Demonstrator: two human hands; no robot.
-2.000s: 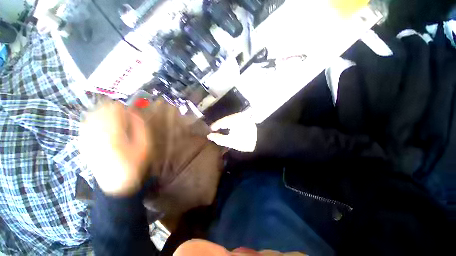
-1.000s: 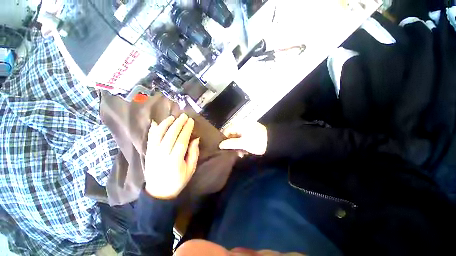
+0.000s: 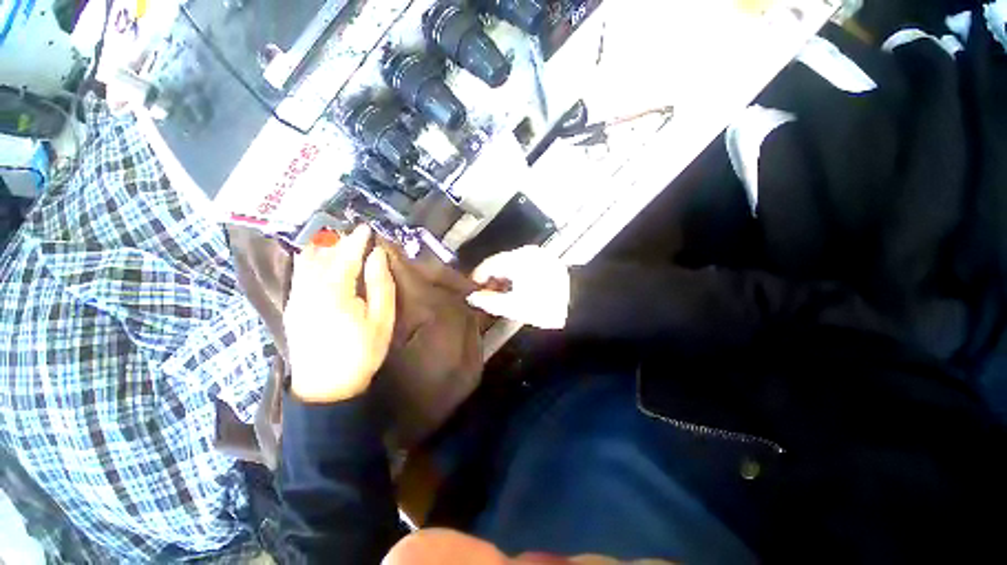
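Note:
A plain brown fabric panel lies at the presser foot area of the white and grey overlock machine, beside an orange-red spot. My left hand lies flat on the brown fabric, its fingertips close to the orange-red spot and the needle area. My right hand pinches the fabric's right edge between thumb and fingers, near the table's front edge. The needle itself is too small to make out. Blue, white and black plaid fabric is heaped left of the machine.
Black tension knobs line the machine front. A flat black rectangle lies just beyond my right hand. A small slim dark tool lies on the white table. Dark cloth with white curved shapes is piled at the right.
My left hand has moved up and left toward the needle area, lying flat on the cloth. My right hand has shifted slightly left and up. The brown panel is more bunched between the hands.

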